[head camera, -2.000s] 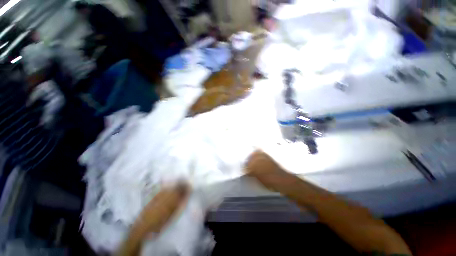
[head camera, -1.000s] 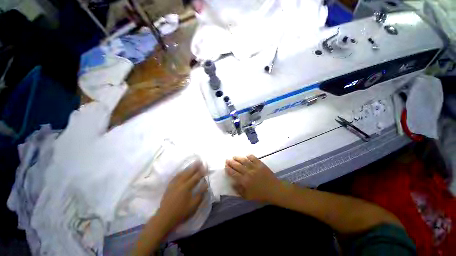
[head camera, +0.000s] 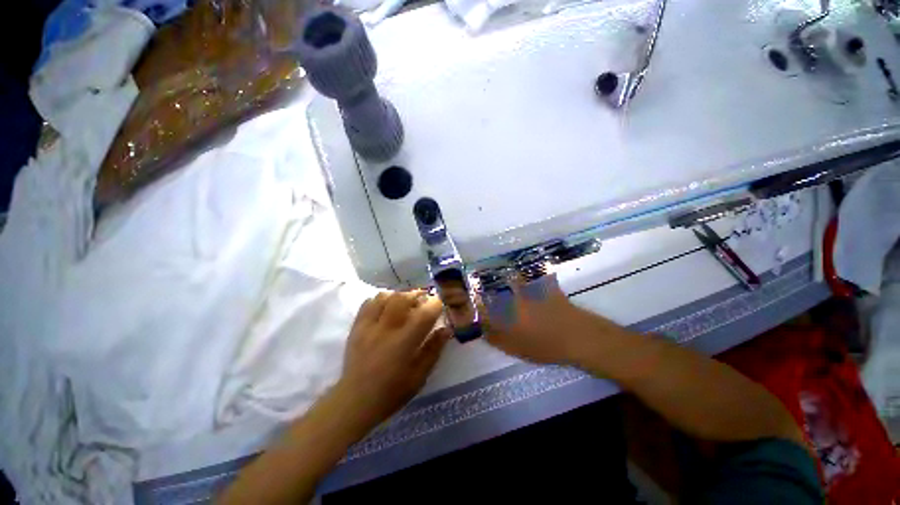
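The white garment piece (head camera: 286, 345) lies on the table left of the sewing machine (head camera: 513, 138). My left hand (head camera: 395, 340) is at the front left of the machine head, with its fingertips beside the shiny metal guard (head camera: 452, 286). My right hand (head camera: 533, 321) is just right of the guard, under the head, partly behind metal parts. The needle, the presser foot and the cloth at the fingertips are hidden by the head and my hands. I cannot tell if either hand grips cloth.
Thread snips (head camera: 728, 258) lie on the bed at right near small white pieces (head camera: 780, 232). A grey knobbed stalk (head camera: 353, 84) stands on the head. A ruler-marked edge (head camera: 493, 395) runs along the front. Red cloth (head camera: 819, 395) is at lower right; brown plastic-covered surface (head camera: 197, 89) is behind.
The view has moved closer to the machine head. My hands have moved from the cloth in front of the head to beside and under it, on either side of the guard.
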